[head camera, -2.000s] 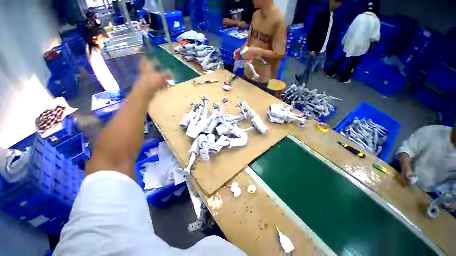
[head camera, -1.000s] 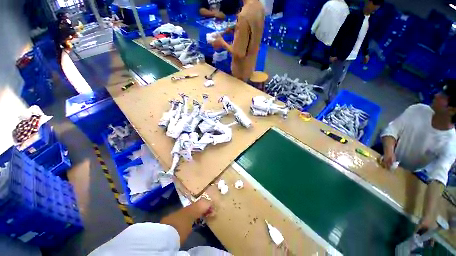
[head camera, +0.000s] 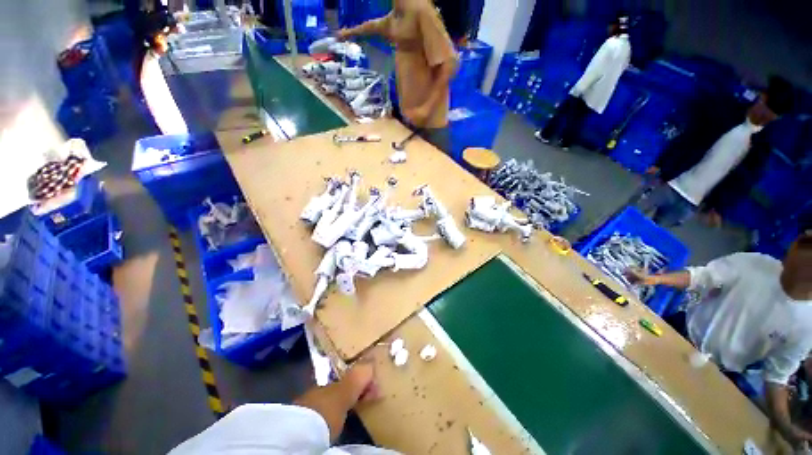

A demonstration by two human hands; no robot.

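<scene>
My left hand (head camera: 358, 386) is at the near-left edge of the bench, small and blurred, with its fingers curled; I cannot tell whether it holds anything. A white piece (head camera: 322, 363) shows at the bench edge just beyond it. My right hand is not in view. Small white caps (head camera: 400, 353) lie on the bench to the right of my left hand. A white pointed bottle (head camera: 478, 443) is cut off by the bottom edge. Grey-white limb assemblies (head camera: 374, 233) lie heaped on the brown board (head camera: 356, 326).
A green conveyor belt (head camera: 561, 364) runs right of the bench. A blue crate (head camera: 258, 345) with white sheets stands left of the board. A yellow-black knife (head camera: 607, 290) lies on the far bench. A person in white (head camera: 743, 307) reaches into a crate of limb parts (head camera: 681, 253).
My left arm, stretched far forward at first, has come back to the near bench edge. The pointed bottle has slipped mostly out of view. The person at right now reaches to the crate.
</scene>
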